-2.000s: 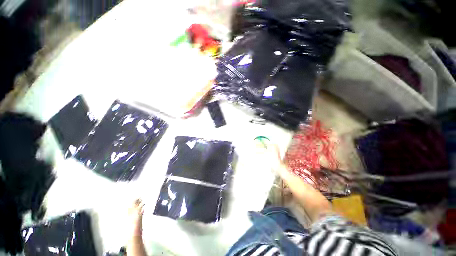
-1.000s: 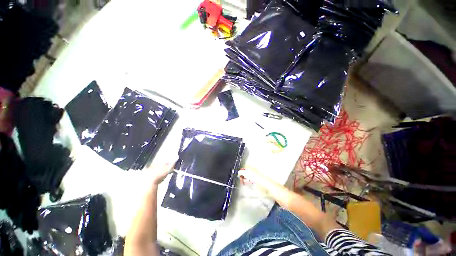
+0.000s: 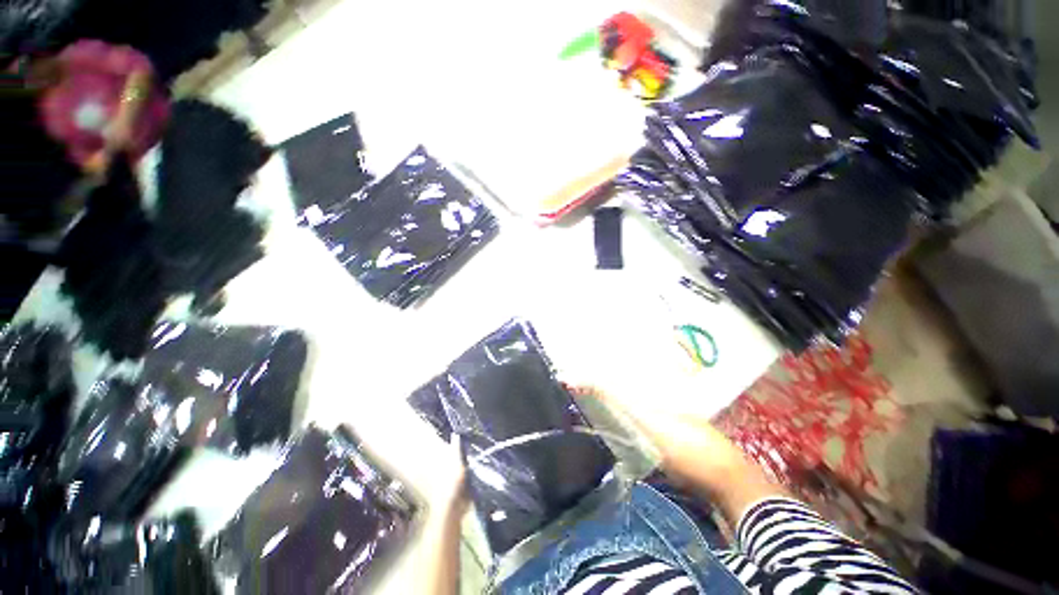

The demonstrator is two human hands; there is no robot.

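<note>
A tied bundle of bagged dark garments (image 3: 528, 407) lies tilted right in front of me, with a pale band curving across it. Its lower end touches my denim clothing. My left hand (image 3: 455, 471) is at the bundle's left edge, mostly hidden and blurred. My right hand (image 3: 598, 401) is at the bundle's right edge, with the fingers blurred. The exact grip of the fingers is hard to see.
A stack of bagged garments (image 3: 406, 227) lies beyond. A large stack (image 3: 801, 174) stands right. Green-handled snips (image 3: 700, 345) and a small dark rectangle (image 3: 609, 238) lie between. More bagged garments (image 3: 308, 511) lie left. Red strips (image 3: 819, 401) cover the floor. A person in pink (image 3: 99, 105) is far left.
The bundle has turned and moved toward my body, with both hands at its sides. The view has shifted left, so the rest of the table shows farther right.
</note>
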